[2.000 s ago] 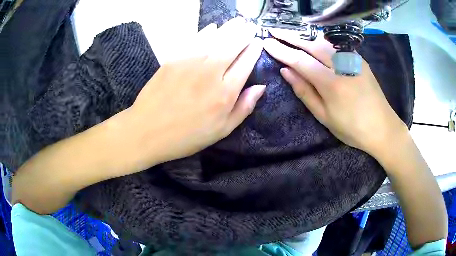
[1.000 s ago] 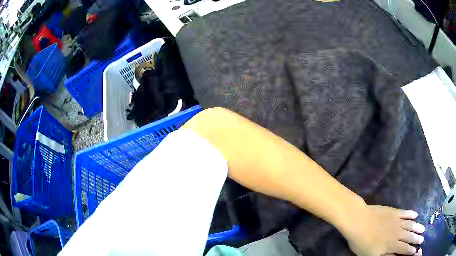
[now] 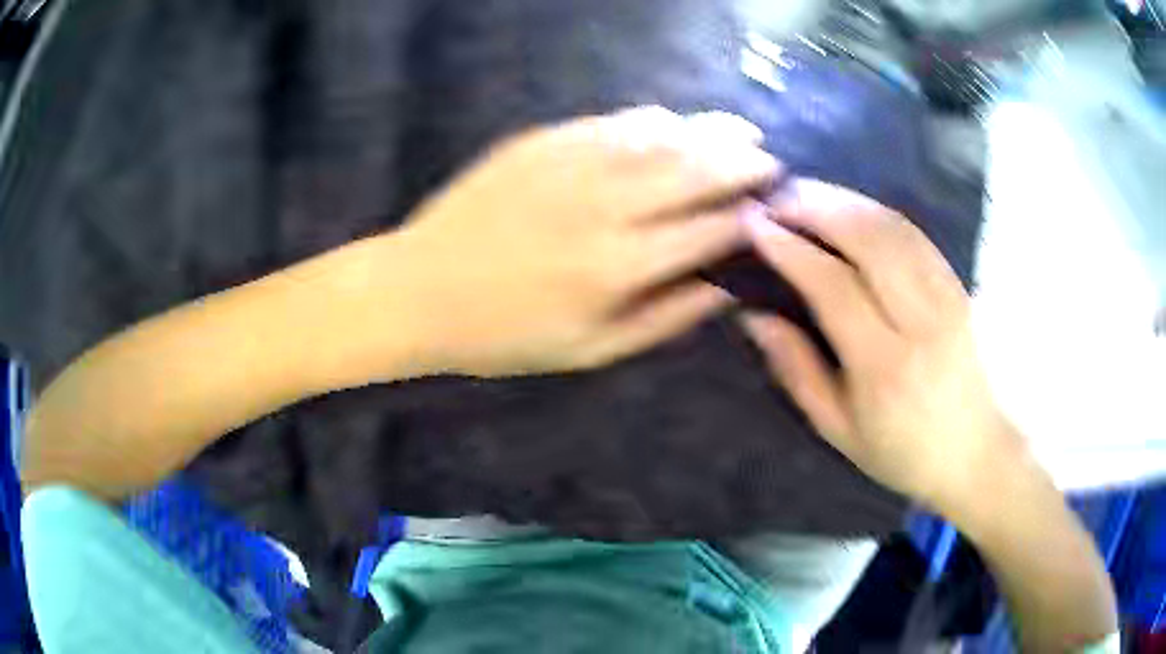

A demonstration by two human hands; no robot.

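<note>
A large dark cloth panel [image 3: 550,447] fills the middle and left of the blurred head view and hangs over the wearer's lap. My left hand [image 3: 601,243] lies over it from the left, back up, with its fingers pointing right. My right hand [image 3: 895,332] comes from the lower right, fingers bent, thumb apart from them. The fingertips of both hands meet on the cloth right of centre, below a bluish shiny patch. The blur hides whether either hand pinches the cloth.
The blurred sewing machine [image 3: 953,58] is at the top right, beyond the hands. A white table surface [image 3: 1074,294] shows at the right. Blue mesh baskets [image 3: 211,549] show at the lower left, with more blue at the lower right. The wearer's green top is at the bottom.
The view has swung back from the left-side baskets to the work. Both hands are in view again. Compared with the oldest frame, they sit lower, away from the machine foot, fingertips together.
</note>
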